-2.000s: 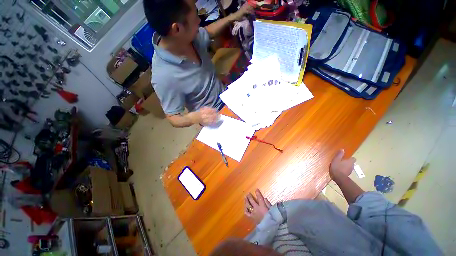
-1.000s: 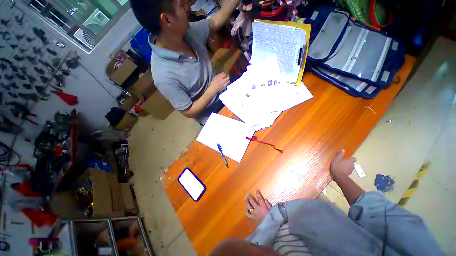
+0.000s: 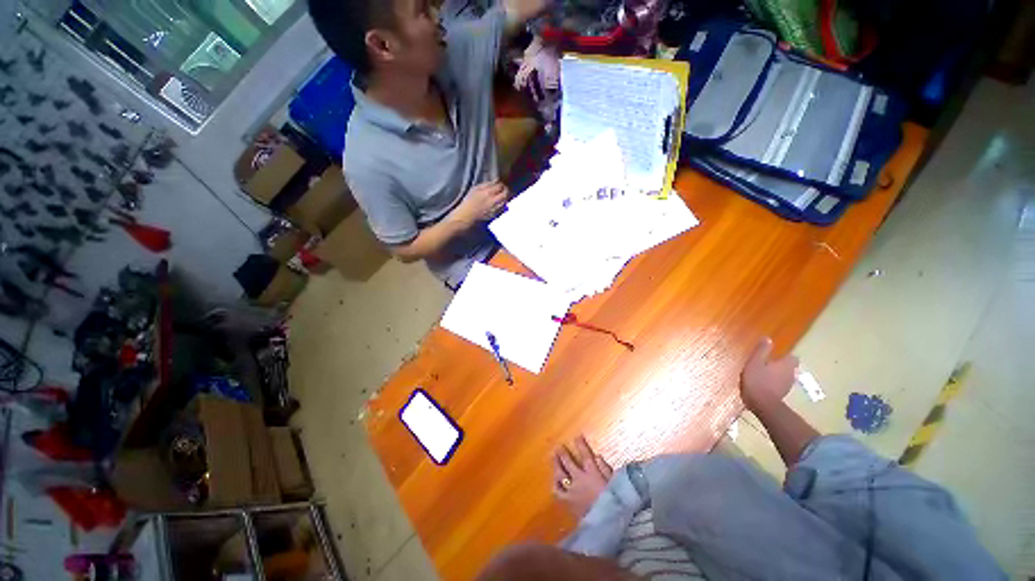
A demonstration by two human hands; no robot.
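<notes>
My left hand [image 3: 581, 477] lies on the glossy orange-brown table [image 3: 681, 295], fingers spread, a ring on one finger, holding nothing. My right hand [image 3: 768, 377] rests at the table's near edge, empty, its fingers small and partly hard to make out. Beyond my hands lie a white sheet [image 3: 505, 312] with a pen [image 3: 499, 358] across its lower edge, and a thin red cord [image 3: 596, 329] running from the sheet onto the wood. A fanned pile of printed sheets [image 3: 590, 221] lies against a yellow clipboard [image 3: 619, 114] holding a printed page.
A smartphone [image 3: 431, 427] with a white screen lies near the left table end. Navy-edged document bags [image 3: 783, 119] are stacked at the far right. A person in a grey polo [image 3: 409, 159] sits across the table. Boxes [image 3: 244, 443] stand on the floor at left.
The seated person's near hand has moved from above the white sheet back to their body, and their other arm reaches up at the far side. My hands stay in place. The view has shifted slightly.
</notes>
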